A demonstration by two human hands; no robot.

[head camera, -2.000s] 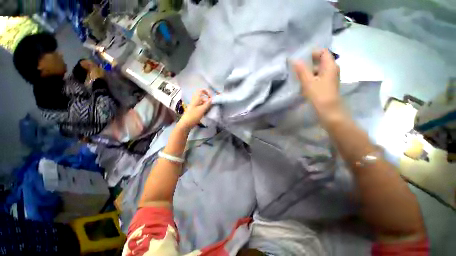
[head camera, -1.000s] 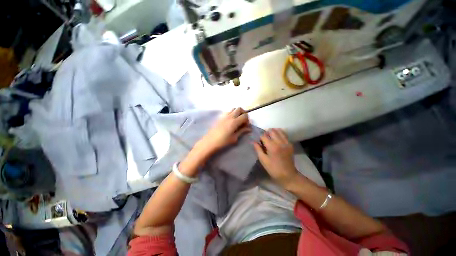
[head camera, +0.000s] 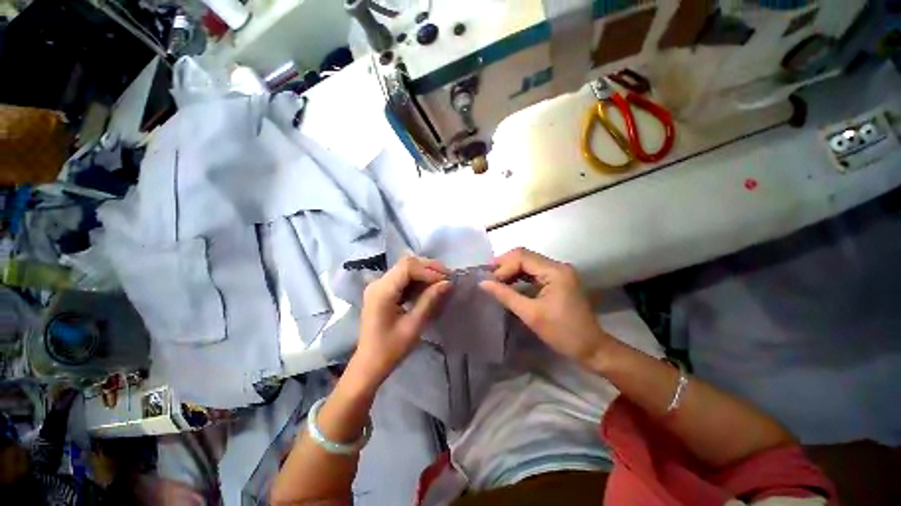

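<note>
A grey garment panel point(head camera: 472, 331) hangs from both hands over the table's front edge and the lap. My left hand point(head camera: 400, 301) pinches its seam edge between thumb and fingers. My right hand point(head camera: 543, 296) pinches the same edge a short way to the right. The edge between the fingertips looks folded. The hands are in front of the presser foot and needle area point(head camera: 476, 158) of the sewing machine point(head camera: 533, 79), apart from it. Glare hides detail around the needle.
Grey panels, one with a patch pocket point(head camera: 178, 289), lie heaped on the left of the table. Scissors point(head camera: 629, 133) with one red and one yellow loop lie on the machine bed. Another machine part point(head camera: 79, 336) is at the far left. Grey cloth point(head camera: 790, 316) lies at the right.
The view has swung from the cloth heap to the machine. Both hands now pinch the seam edge with fingertips, raised and facing each other, where one second ago they lay flatter on the cloth.
</note>
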